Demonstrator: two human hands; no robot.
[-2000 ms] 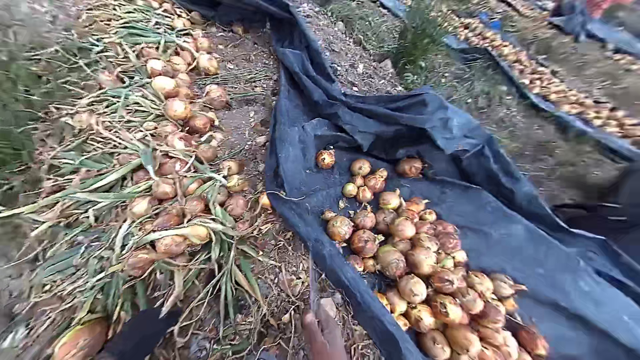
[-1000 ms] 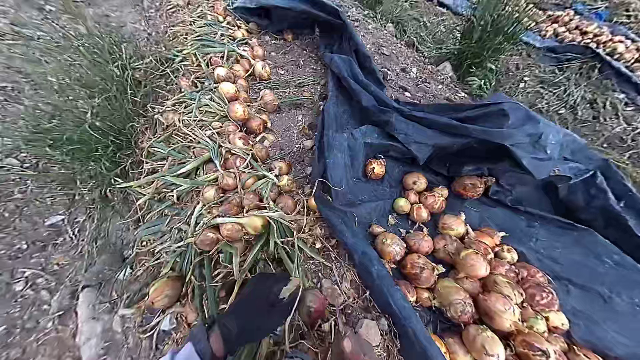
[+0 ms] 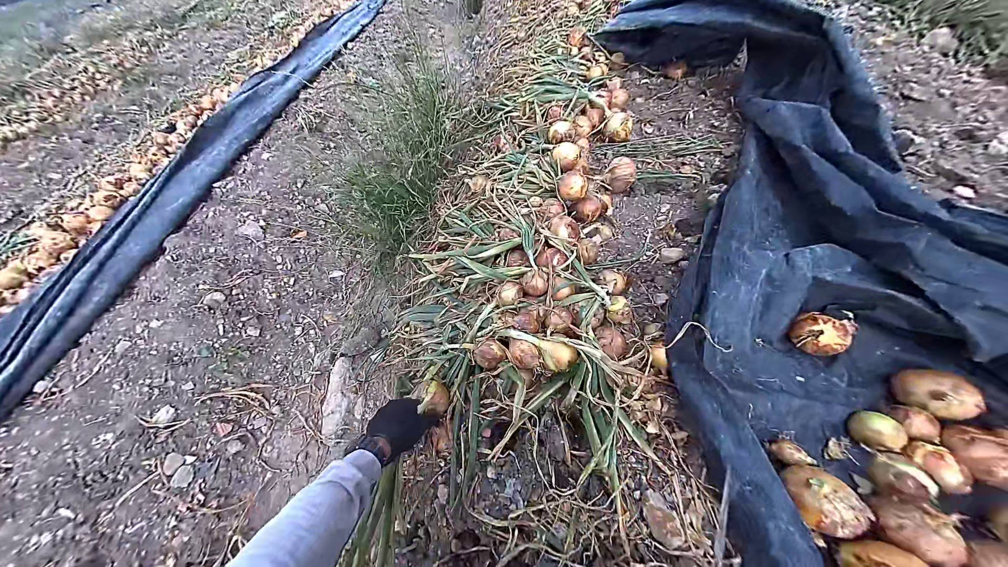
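My left hand [image 3: 398, 429], in a black glove below a light grey sleeve, is closed on an onion [image 3: 431, 397] whose green leaves hang below the hand. Right beside it lies the row of pulled onions [image 3: 543, 315] with green and dry tops, running away up the middle. My right hand is outside the view; a thin blade-like tip [image 3: 722, 504] shows at the bottom, and what holds it is hidden. On the dark cloth [image 3: 803, 268] at the right lie topped onions [image 3: 913, 528], with one [image 3: 823, 334] apart from the heap.
A grass tuft [image 3: 402, 157] grows left of the row. Farther left, a long folded strip of dark cloth [image 3: 197, 169] runs beside another onion row [image 3: 110, 193]. Between them is stony soil [image 3: 252, 315] with dry stalks and a pale stone [image 3: 336, 398].
The view has swung left. My gloved left hand has moved to the left edge of the onion row and has taken hold of an onion. My right hand, visible two seconds ago, is out of view.
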